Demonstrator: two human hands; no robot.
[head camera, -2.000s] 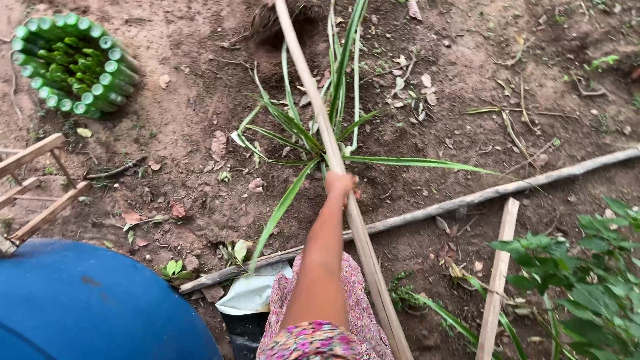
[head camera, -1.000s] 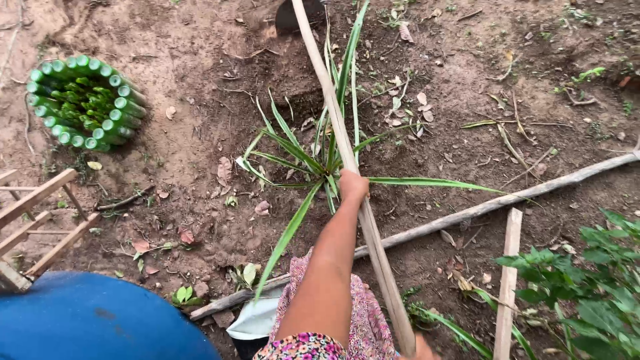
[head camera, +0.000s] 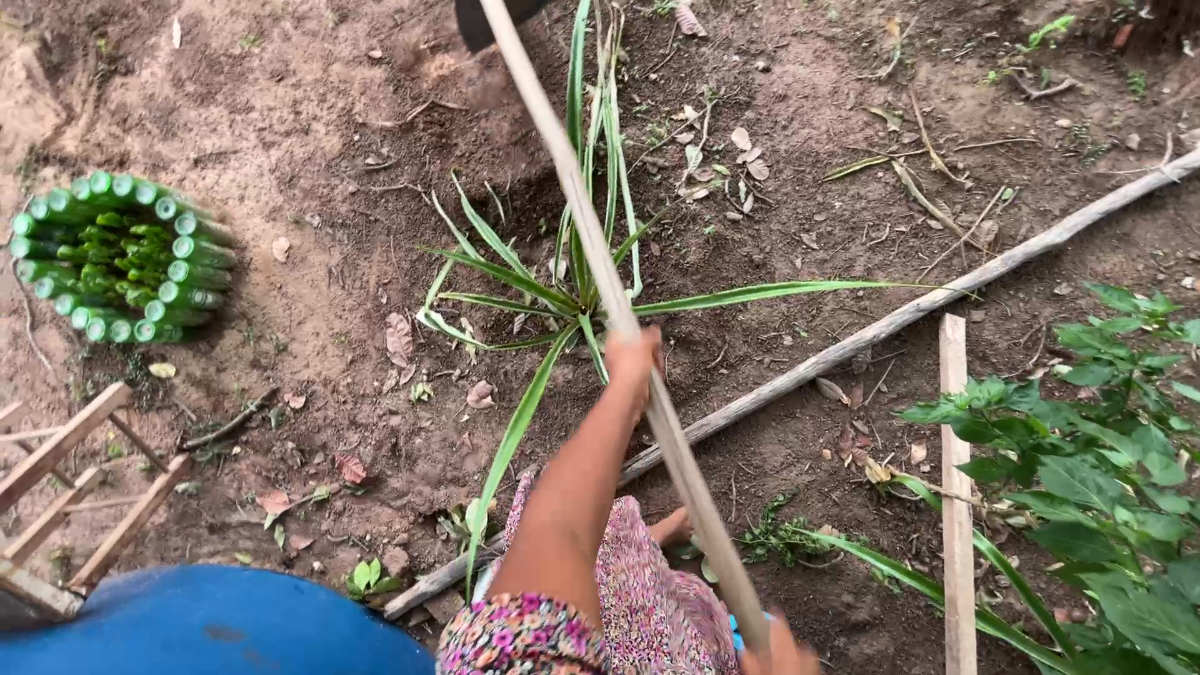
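My left hand (head camera: 634, 361) grips the long wooden handle (head camera: 600, 258) of a hoe near its middle. Lower down, my right hand (head camera: 780, 652) holds the same handle close to its near end, partly cut off by the bottom edge. The dark metal hoe blade (head camera: 476, 26) shows at the top edge, over bare soil, and is partly out of frame. Beneath the handle a plant with long striped leaves (head camera: 581, 305) grows from the ground, its leaves spread out around it.
A grey wooden pole (head camera: 825, 361) lies diagonally across the soil. A ring of green glass bottles (head camera: 187, 248) encloses small plants at left. Near me are a blue rounded container (head camera: 216, 623), a wooden frame (head camera: 131, 525), a wooden slat (head camera: 956, 497) and a leafy bush (head camera: 1116, 487).
My right hand has come into view at the handle's near end, out of sight two seconds ago. The blade has shifted relative to the soil above the plant. My left hand keeps its grip.
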